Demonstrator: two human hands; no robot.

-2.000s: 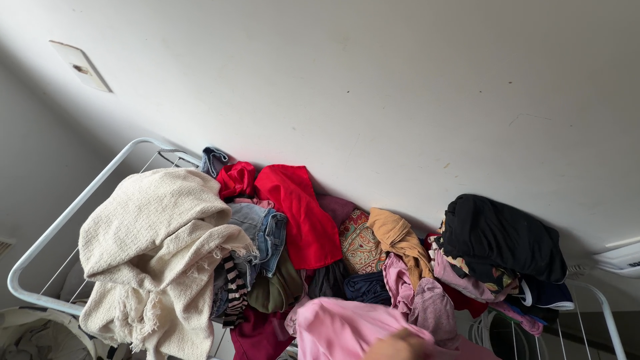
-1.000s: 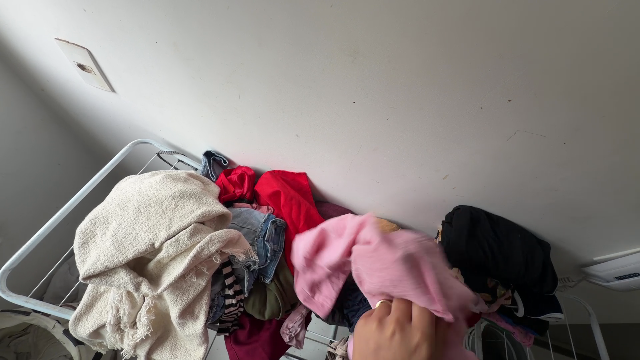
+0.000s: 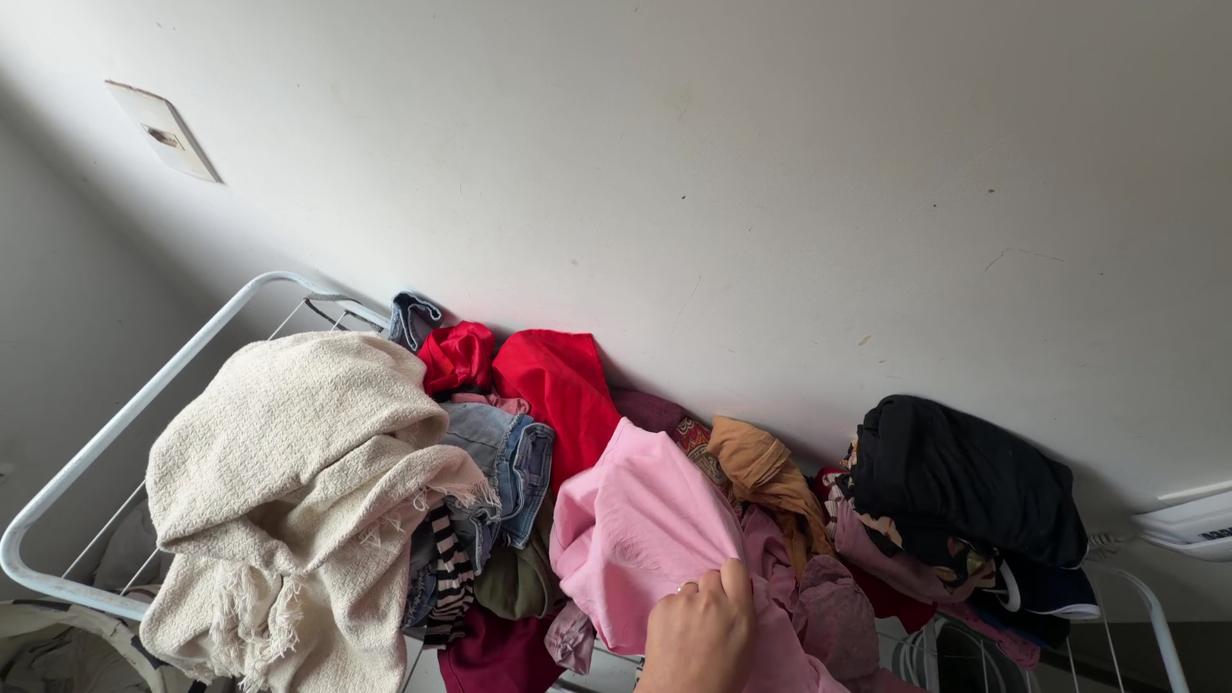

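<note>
My left hand (image 3: 701, 630) is at the bottom, right of centre, with its fingers closed on a light pink cloth garment (image 3: 645, 525). The garment bunches up to the left of the hand and hangs down to its right, over other clothes. My right hand is not in view. Close behind the pink garment lie a red cloth (image 3: 563, 390), a tan garment (image 3: 760, 462) and a patterned cloth. To the left are denim clothing (image 3: 496, 462), a black-and-white striped cloth (image 3: 449, 577) and an olive garment (image 3: 515, 582).
A cream fringed blanket (image 3: 298, 433) covers the left part of a white wire drying rack (image 3: 125, 419). Folded black clothing (image 3: 962, 476) lies at the right. The wall rises directly behind, with a switch plate (image 3: 164, 130). A fabric-lined basket (image 3: 82, 626) is at bottom left.
The pink garment was low at the bottom edge, then raised and spread to the right; now it lies farther left and the tan garment shows again. My left hand stays on it.
</note>
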